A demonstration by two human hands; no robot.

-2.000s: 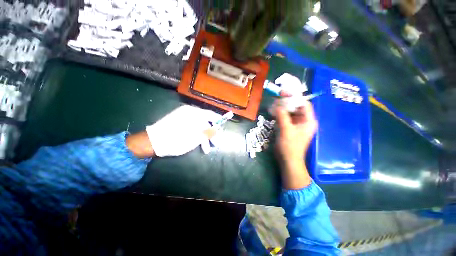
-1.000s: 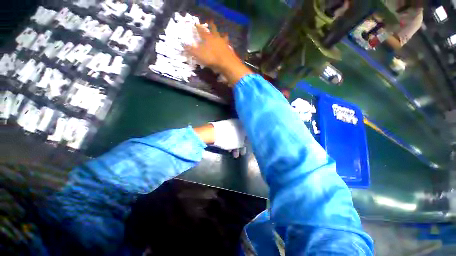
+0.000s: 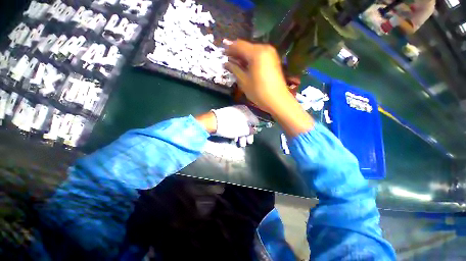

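My left hand (image 3: 232,124), in a white glove, is low over the mat, closed around small parts; a greenish-silvery end (image 3: 264,125) sticks out at its fingers. My bare right hand (image 3: 260,74) is at the right edge of the dark tray (image 3: 176,76), with a small white part (image 3: 226,42) at its fingertips. White plastic parts (image 3: 179,43) lie heaped in that tray. The orange press base (image 3: 293,83) is mostly hidden behind my right hand and wrist. The dark olive press body (image 3: 317,35) stands beyond.
Pocketed trays with rows of white parts (image 3: 66,46) are at the far left. A blue tray (image 3: 357,137) on the right holds finished pieces (image 3: 359,102) at its far end. A white wipe (image 3: 311,98) lies beside it. A small part (image 3: 284,143) is on the mat near my right sleeve.
My right hand went from beside the press to the heaped parts, then drew back right with a small white part. My left hand stays low over the mat. The view has shifted left.
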